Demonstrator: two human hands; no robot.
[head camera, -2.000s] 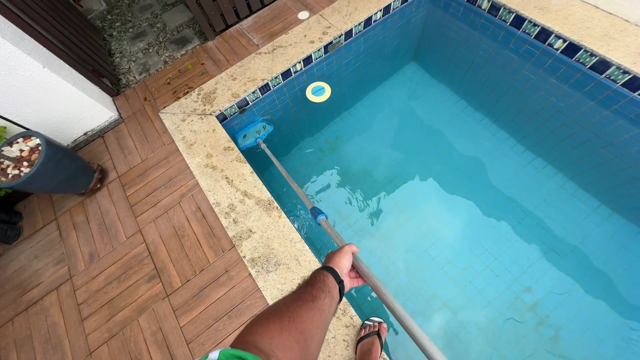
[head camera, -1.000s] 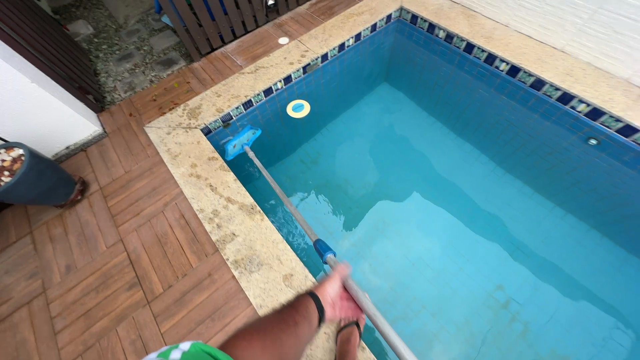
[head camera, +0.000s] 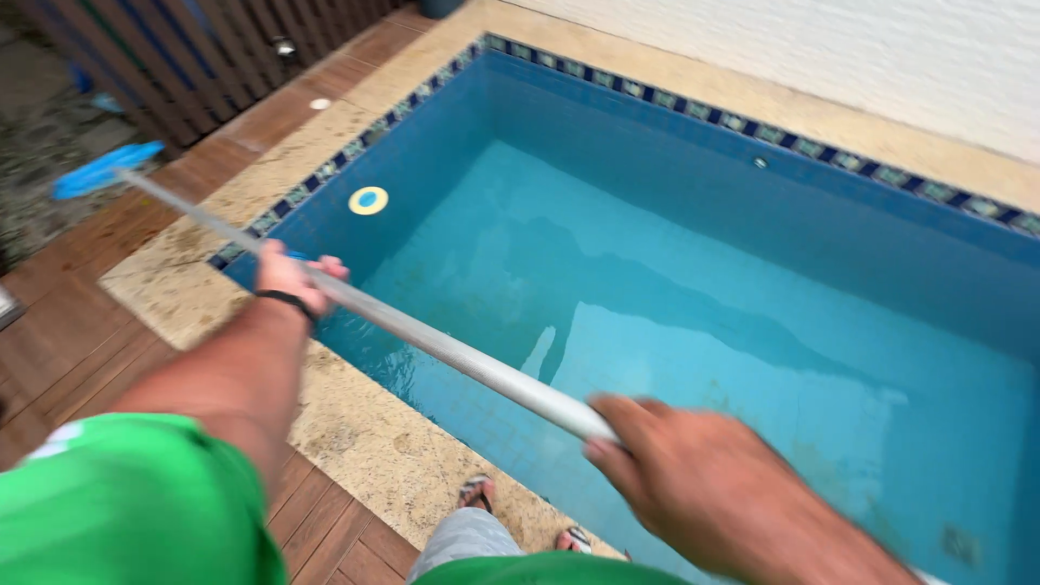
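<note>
A long metal telescopic pole (head camera: 455, 353) crosses the view above the near corner of the pool. My right hand (head camera: 682, 463) is closed around its near end. Farther along the shaft, my left hand (head camera: 294, 276) supports the pole; its thumb and fingers are partly spread and blurred, beside a blue collar mostly hidden by the hand. At the far end a blue pool-cleaning head (head camera: 107, 169) is up out of the water, over the wooden deck's edge and the stony ground.
The pool (head camera: 634, 244) holds water, with a round yellow and blue floater (head camera: 368, 201) near its left wall. Stone coping (head camera: 357, 414) runs beneath my feet in flip-flops. A slatted wooden fence (head camera: 187, 65) stands at upper left, a white wall (head camera: 812, 65) behind the pool.
The blue cleaning head, at the pool's left corner before, has been lifted out of the water and leftward. My right hand has come into view on the pole. The view has shifted.
</note>
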